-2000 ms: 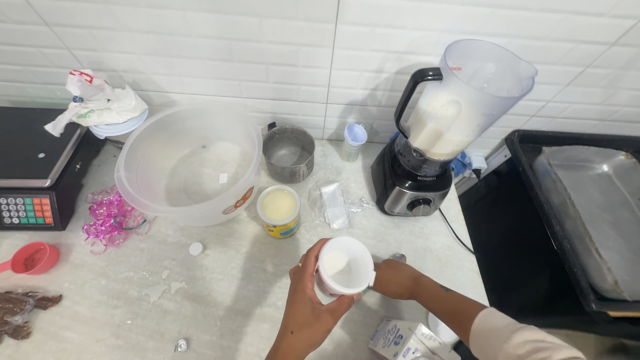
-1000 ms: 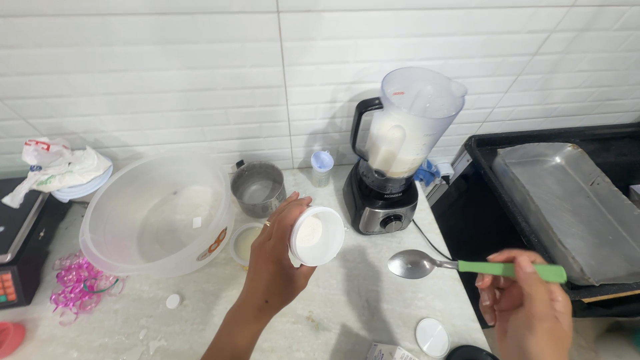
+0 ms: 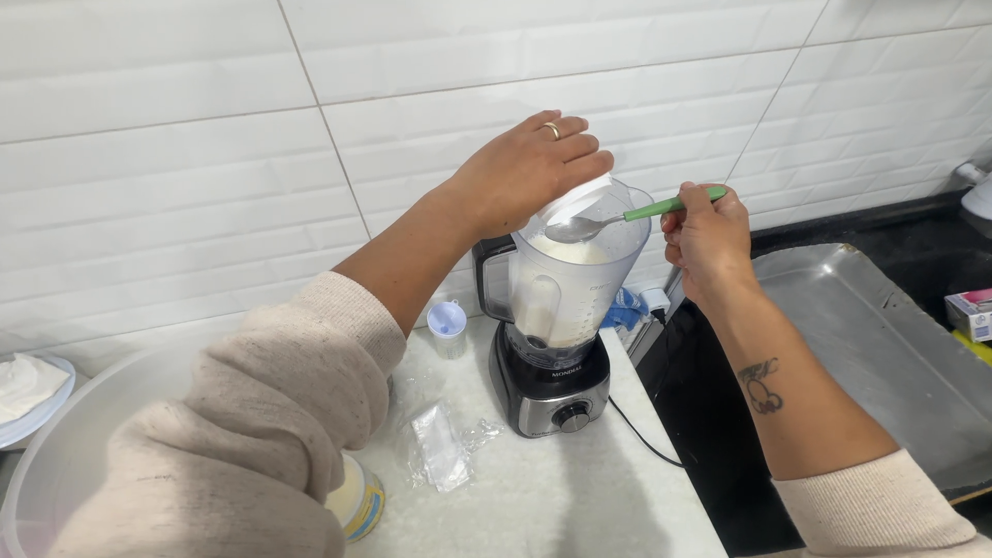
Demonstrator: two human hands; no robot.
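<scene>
Over the open top of the blender jug (image 3: 577,287), my left hand (image 3: 539,167) holds a white plastic tub (image 3: 577,200) tipped on its side. Between the thumb and fingers of my right hand (image 3: 709,236) is the green handle of a metal spoon (image 3: 577,230), whose bowl is at the tub's mouth, above the jug. Pale, whitish contents (image 3: 570,250) show in the jug. The jug stands on its black and silver motor base (image 3: 554,395). The inside of the tub is mostly hidden.
A small translucent cup (image 3: 447,329) and clear plastic wrapping (image 3: 440,446) lie left of the blender. A large plastic bowl (image 3: 31,473) and a yellow-labelled tub (image 3: 360,500) are partly behind my left sleeve. A metal baking tray (image 3: 860,349) is at the right.
My left hand has carried the white tub up to the blender jug and tipped it. My right hand has brought the spoon up to the tub's mouth. The view has shifted.
</scene>
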